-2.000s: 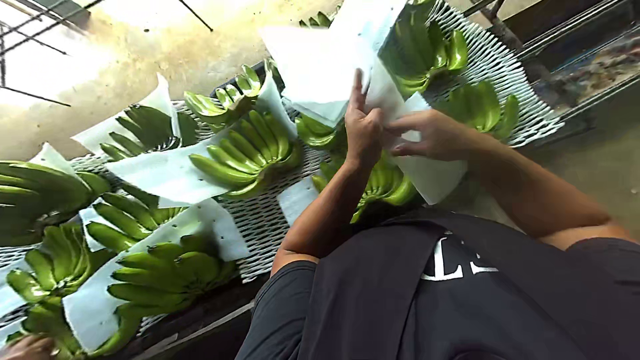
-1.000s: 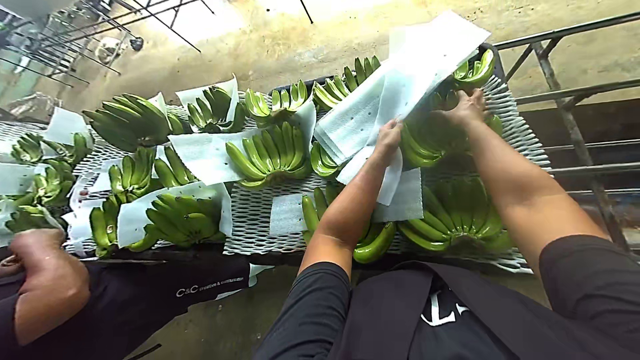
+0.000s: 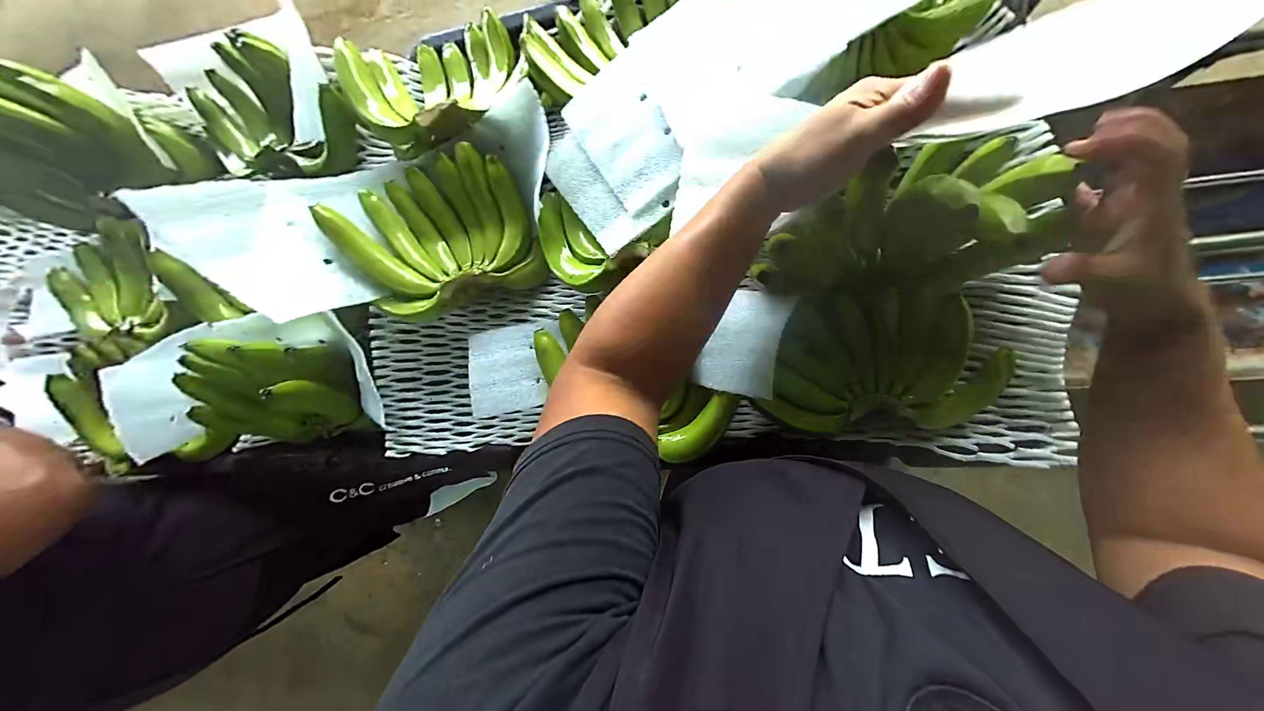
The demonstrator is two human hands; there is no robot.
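Observation:
My left hand [image 3: 854, 128] is at the upper right, its thumb against a white foam sheet [image 3: 1066, 64] that stretches to the right edge. Below that wrist, more white sheets [image 3: 736, 128] overlap among the bananas. My right hand [image 3: 1131, 202], blurred, has its fingers curled and apart beside the tips of a green banana bunch [image 3: 948, 212]; whether it touches them is unclear. Under that bunch lies another green banana bunch [image 3: 874, 360] on the white mesh padding [image 3: 1027, 341]. A smaller sheet [image 3: 746, 346] shows between my left forearm and this lower bunch.
Several green banana bunches [image 3: 454, 222] lie leftward on the mesh, some on or against white sheets [image 3: 267, 237]. A co-worker's arm [image 3: 39, 494] and dark clothing are at the lower left. Metal rails [image 3: 1220, 242] run along the right edge.
The white sheets beside my left hand have spread out to the right edge. My right hand has moved right, away from the bunch it was at one second ago.

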